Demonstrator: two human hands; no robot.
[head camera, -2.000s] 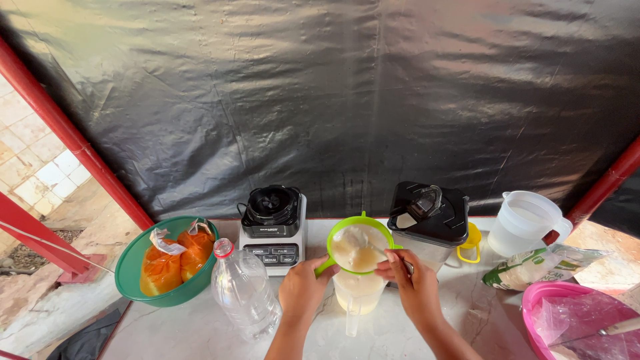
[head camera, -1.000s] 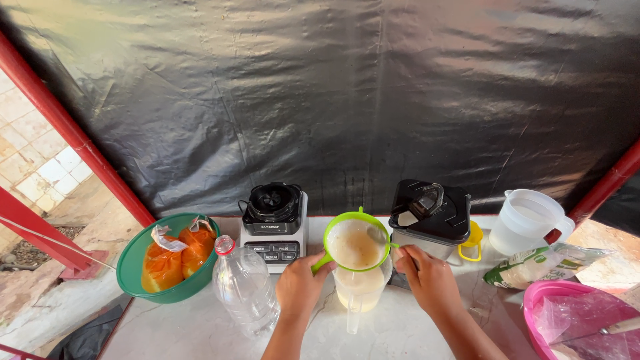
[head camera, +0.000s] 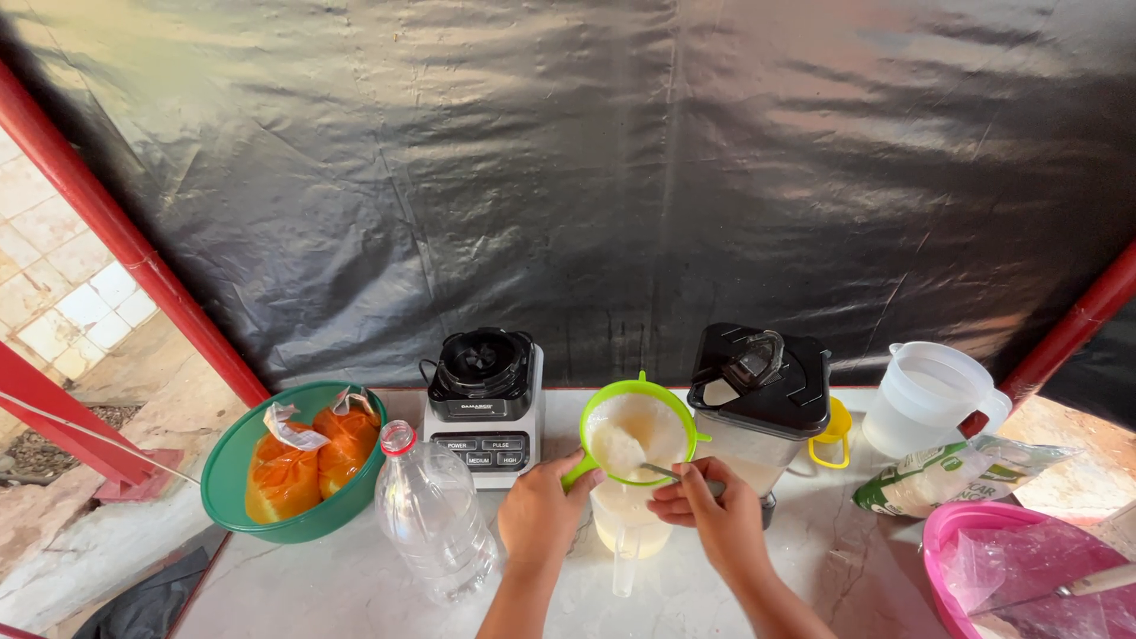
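Note:
My left hand (head camera: 543, 510) grips the handle of a lime-green strainer (head camera: 690, 410), which sits over a clear plastic pitcher (head camera: 635, 532) of pale liquid. In my right hand (head camera: 710, 510) is a metal spoon (head camera: 661, 471), its bowl inside the strainer under whitish, wet pulp (head camera: 617, 446). The pitcher's handle points toward me. Just right of the strainer stands a blender jar with a black lid (head camera: 763, 399), pale liquid inside. A blender base (head camera: 484, 413) without its jar is behind my left hand.
At left are a green basin (head camera: 213, 479) with orange-filled bags (head camera: 284, 479) and a clear plastic bottle (head camera: 435, 524). Rightward stand a yellow plastic scoop or small strainer (head camera: 830, 444), a translucent jug (head camera: 923, 399), a sugar bag (head camera: 958, 475) and a pink basin (head camera: 941, 568) holding plastic and a knife. Black sheeting (head camera: 568, 195) hangs behind.
My right hand has moved left and toward me from the strainer's right side. The spoon now lies across its near right rim, and whitish pulp shows heaped in it.

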